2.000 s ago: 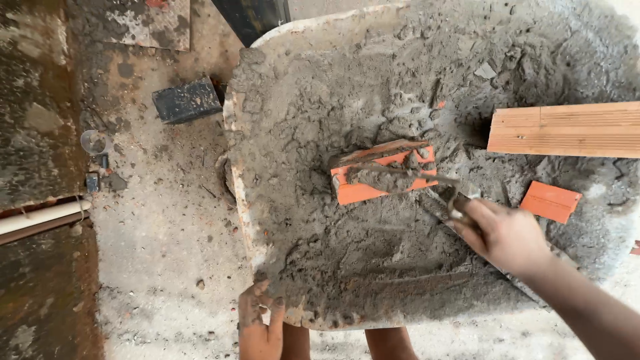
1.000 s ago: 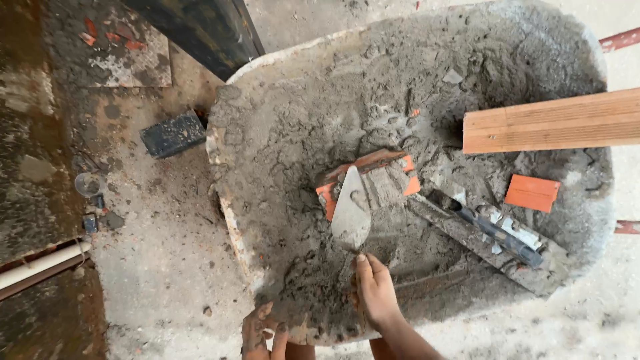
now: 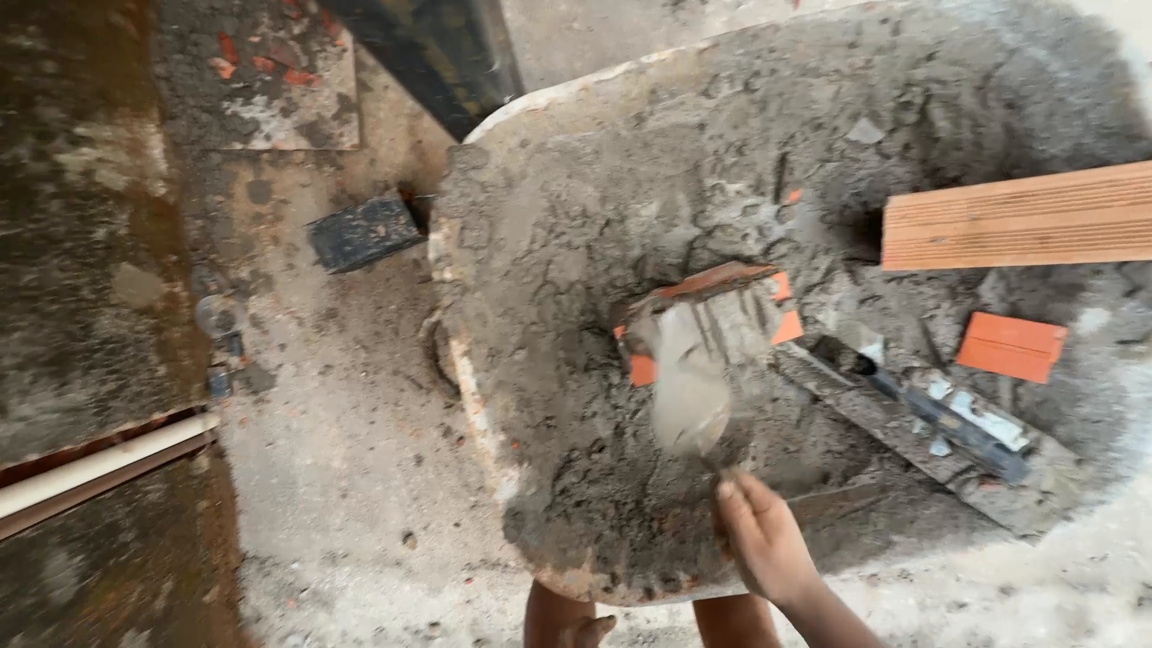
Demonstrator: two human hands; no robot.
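My right hand (image 3: pixel 765 540) grips the handle of a pointing trowel (image 3: pixel 691 387), whose blurred blade lies over the near side of a brick piece (image 3: pixel 641 370). That orange piece is coated with grey mortar on its face and sits in the mortar (image 3: pixel 576 234) of a wheelbarrow tray (image 3: pixel 472 396). Low in the view, below the tray's near rim, part of my left hand (image 3: pixel 589 632) shows by my leg; its hold is not visible.
A ridged clay block (image 3: pixel 1017 220) juts in from the right, above a small orange tile piece (image 3: pixel 1012 346). A mortar-covered board (image 3: pixel 900 441) carries a dark-handled tool (image 3: pixel 963 423). Left of the tray lie a black block (image 3: pixel 364 234) and a pale pipe (image 3: pixel 108 463).
Two seconds ago my right hand held the trowel farther right; it came round to the near side of the brick piece. My left hand has left the tray's rim and dropped lower.
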